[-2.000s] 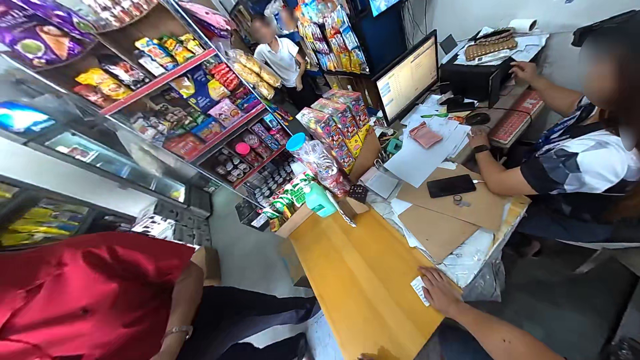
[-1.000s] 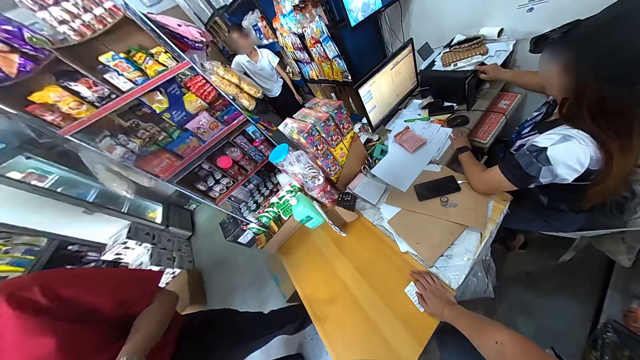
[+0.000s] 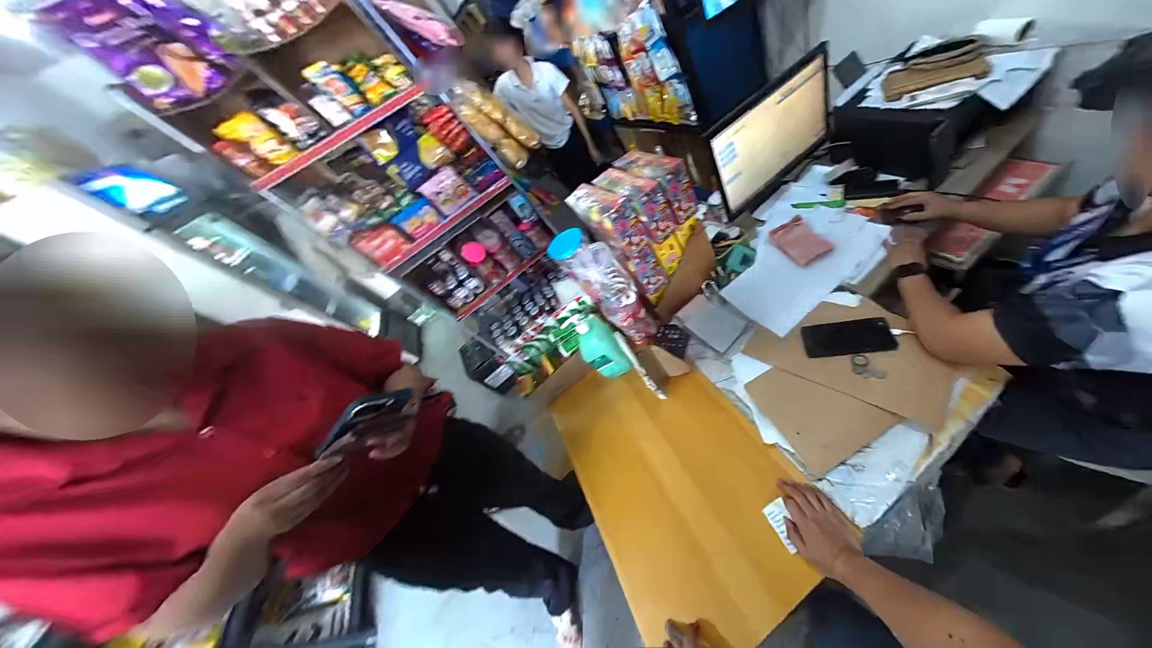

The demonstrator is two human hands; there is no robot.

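Note:
My right hand lies on the right edge of a yellow-topped counter, its fingers over a small white slip of paper with writing. At the bottom edge of the head view only the fingertips of my left hand show, at the counter's near end; what they do is hidden. Right of the counter are brown cardboard sheets, with a black phone and a roll of tape on them. A green bottle and a clear jar with a blue lid are at the far end.
A person in red stands left of the counter, holding a phone. A seated person at the right reaches toward the desk near a monitor. Snack shelves and a person in white are behind.
The person in red now shows a phone in their hands. The seated person's far hand has come back from the black machine toward their other hand. My right hand remains on the slip.

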